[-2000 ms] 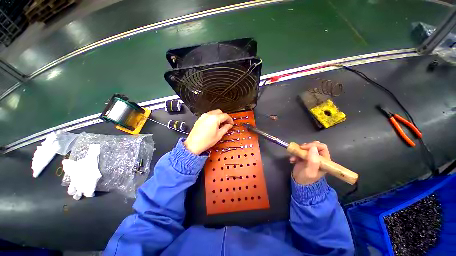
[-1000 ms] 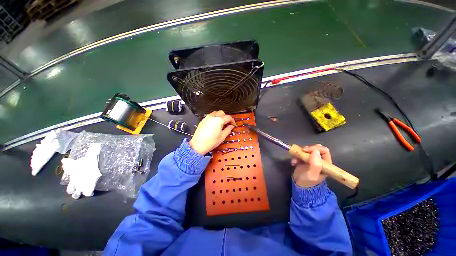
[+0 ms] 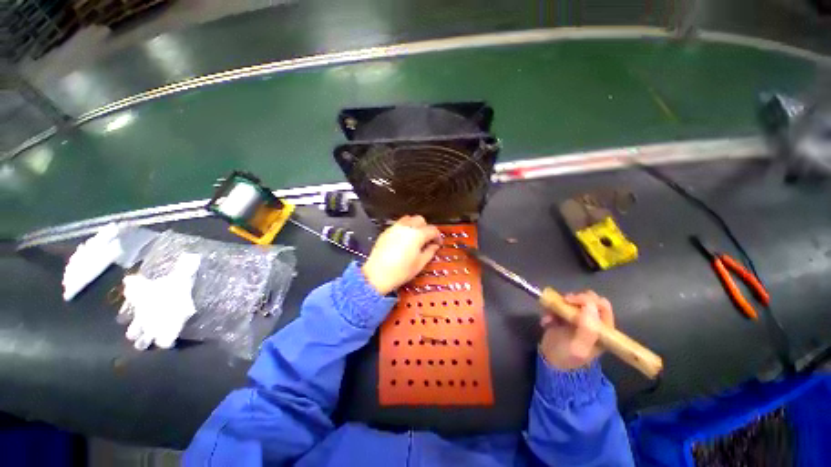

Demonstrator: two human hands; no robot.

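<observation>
The orange perforated jig board [image 3: 436,365] lies in front of me, with small shiny parts [image 3: 446,274] in rows across its upper holes. My right hand [image 3: 578,330] grips the wooden handle of a soldering iron [image 3: 612,345]; its metal shaft points up-left to the board's upper rows. My left hand [image 3: 403,254] is at the board's upper left edge, fingertips pinched together. The solder wire [image 3: 314,233] runs from the solder reel [image 3: 248,208] towards my left hand; the wire between the fingertips is too small to make out.
A black fan [image 3: 421,178] stands behind the board. A yellow sponge block [image 3: 606,243] and orange-handled pliers [image 3: 732,278] lie right. White gloves [image 3: 159,301] and a clear plastic bag [image 3: 232,287] lie left. A blue crate [image 3: 820,415] of dark pieces is at lower right. A green conveyor [image 3: 583,114] runs behind.
The camera view has shifted, so the bench things sit lower in the picture. Both hands keep about the same places by the board, with the iron still in my right hand.
</observation>
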